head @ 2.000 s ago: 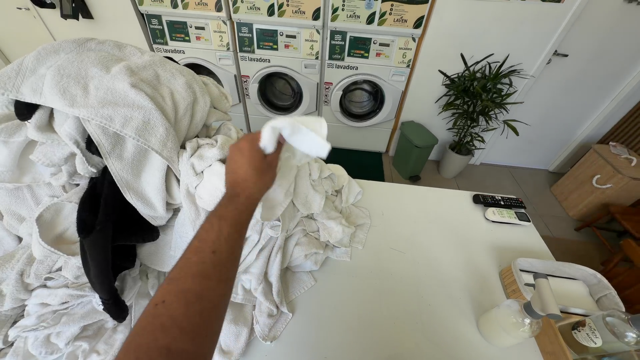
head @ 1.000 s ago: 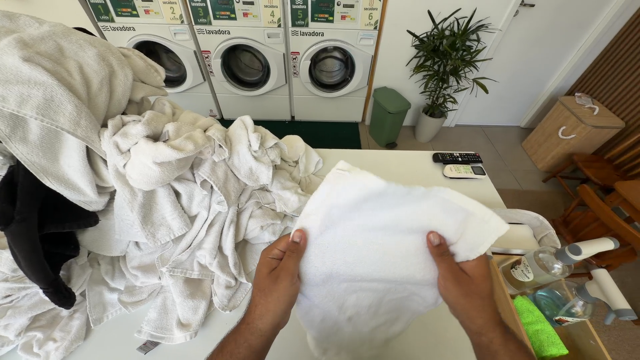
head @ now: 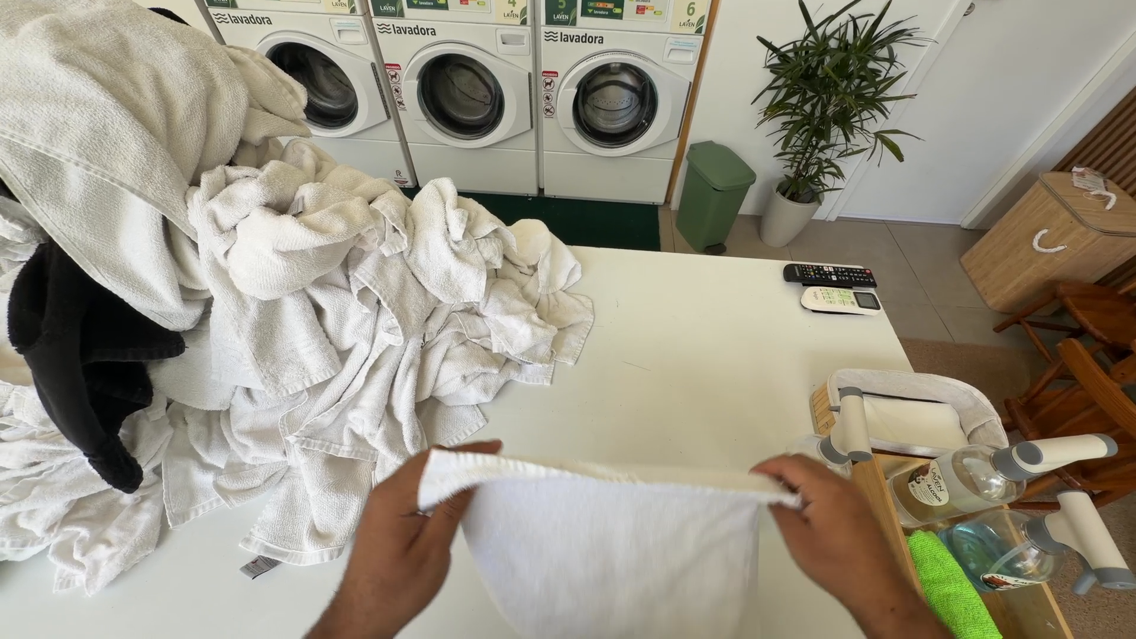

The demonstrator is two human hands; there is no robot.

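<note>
A small white towel (head: pixel 621 541) hangs between my hands over the near part of the white table (head: pixel 674 355). My left hand (head: pixel 413 532) pinches its upper left corner, and my right hand (head: pixel 825 524) grips the upper right end. The towel's top edge is stretched between them; its lower part runs out of view at the bottom. To the left lies a big heap of rumpled white towels (head: pixel 355 293), with a black cloth (head: pixel 80 355) among them. A small tag (head: pixel 259 566) pokes out on the table below the heap.
Two remote controls (head: pixel 830 275) lie at the table's far right corner. A cloth-lined basket (head: pixel 914 382) and a wooden box (head: pixel 1052 612) with spray bottles (head: pixel 954 484) and a green cloth (head: pixel 954 586) stand at right. Beyond are washing machines (head: pixel 612 98), a green bin (head: pixel 714 191) and a potted plant (head: pixel 790 213).
Two seconds ago one hand held a bunched white cloth above the heap. One second ago both hands held the towel spread higher up; now it hangs lower and nearer, its top edge stretched.
</note>
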